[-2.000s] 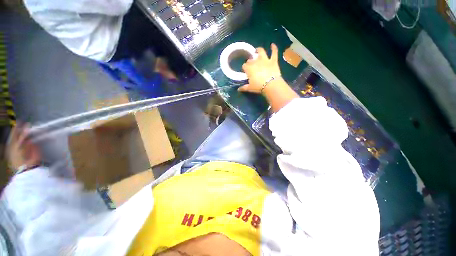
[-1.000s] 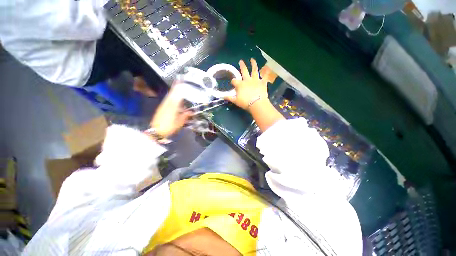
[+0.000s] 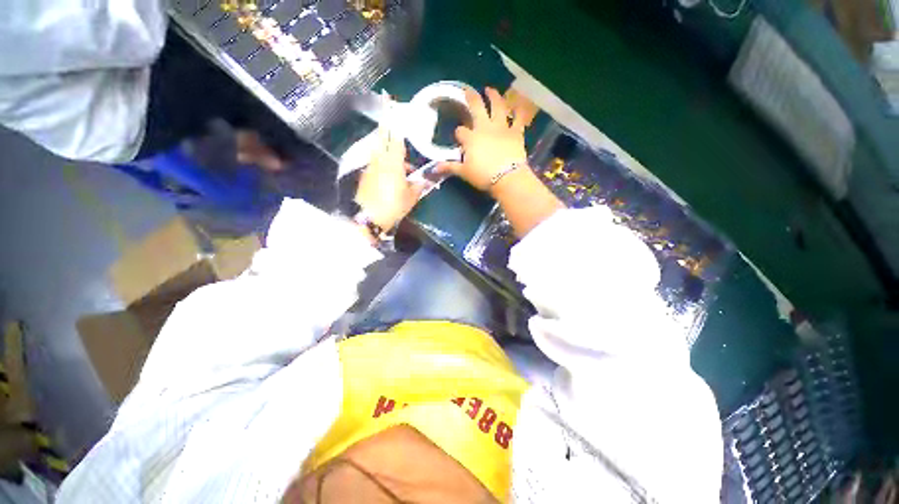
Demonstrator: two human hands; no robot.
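Note:
The white sticker roll lies on the green bench. My right hand is at its right side, fingers spread over the rim, thumb low near the loose strip. My left hand is at the roll's lower left, fingers bunched around the loose white liner strip, which loops beside the roll. The exact finger grip is blurred. The clear blister tray with dark modules and gold tails is partly covered by my right sleeve.
A neighbouring filled tray lies at upper left, near a person in a white smock. A tan piece is by my right fingers. A coworker's tray is at lower right. Open cardboard boxes stand on the floor at left.
My left hand has come from far left, where a long strip stretched from the roll, to beside the roll. The strip is now gathered in a loop. My right hand has stayed by the roll.

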